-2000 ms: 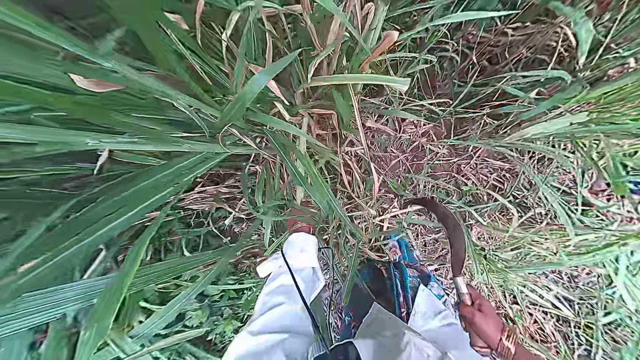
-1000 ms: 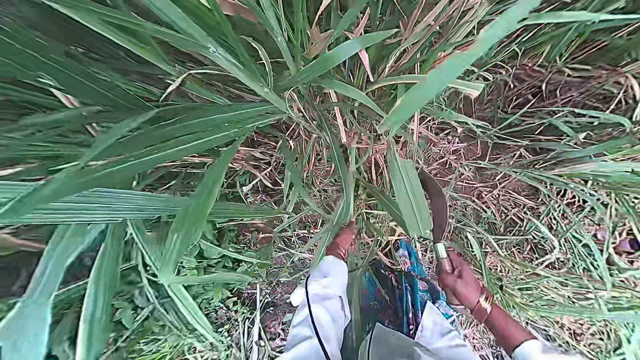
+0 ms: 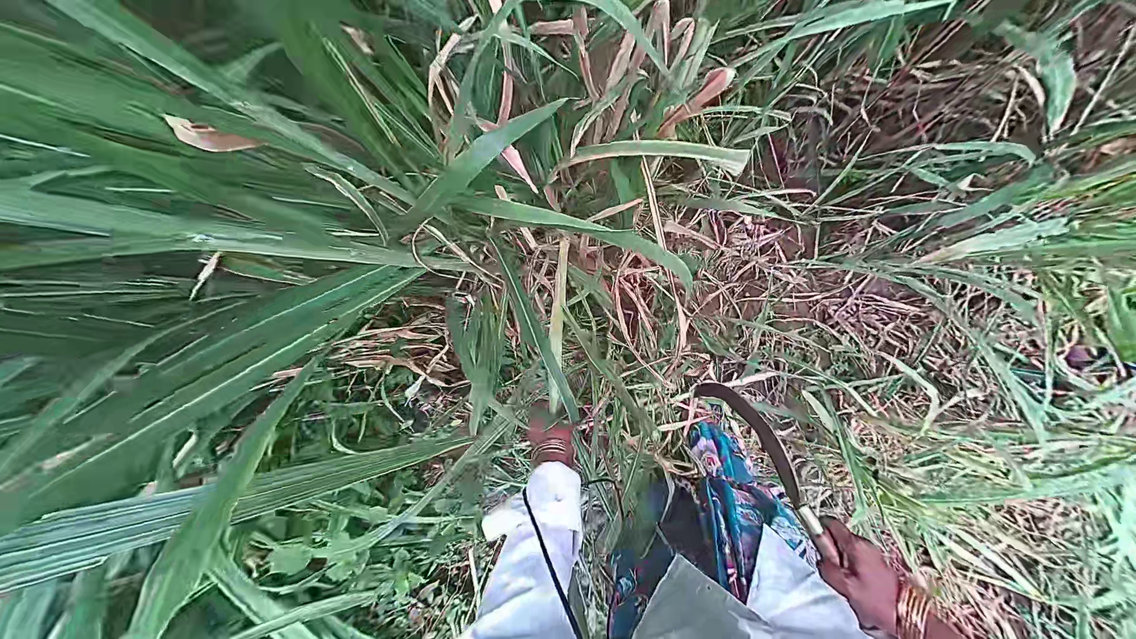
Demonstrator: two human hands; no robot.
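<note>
My right hand (image 3: 859, 568), with bangles at the wrist, grips the pale handle of a sickle (image 3: 765, 428) at the lower right. The curved dark blade points up and to the left, above the patterned blue cloth. My left hand (image 3: 550, 431) is at the lower centre, at the base of several long green grass blades (image 3: 557, 328). Its fingers are blurred and partly hidden, so its hold on the stems cannot be made out. A white sleeve covers the left forearm.
Tall green grass (image 3: 266, 231) fills the left side and the top. Dry straw and cut stalks (image 3: 781, 302) cover the ground at centre and right. Patterned blue cloth (image 3: 732, 506) hangs at the bottom, beside low leafy weeds (image 3: 355, 541) to its left.
Since one second ago, the sickle blade has moved away from the broad green leaf beside it and tilted further left. My right hand is lower in the view.
</note>
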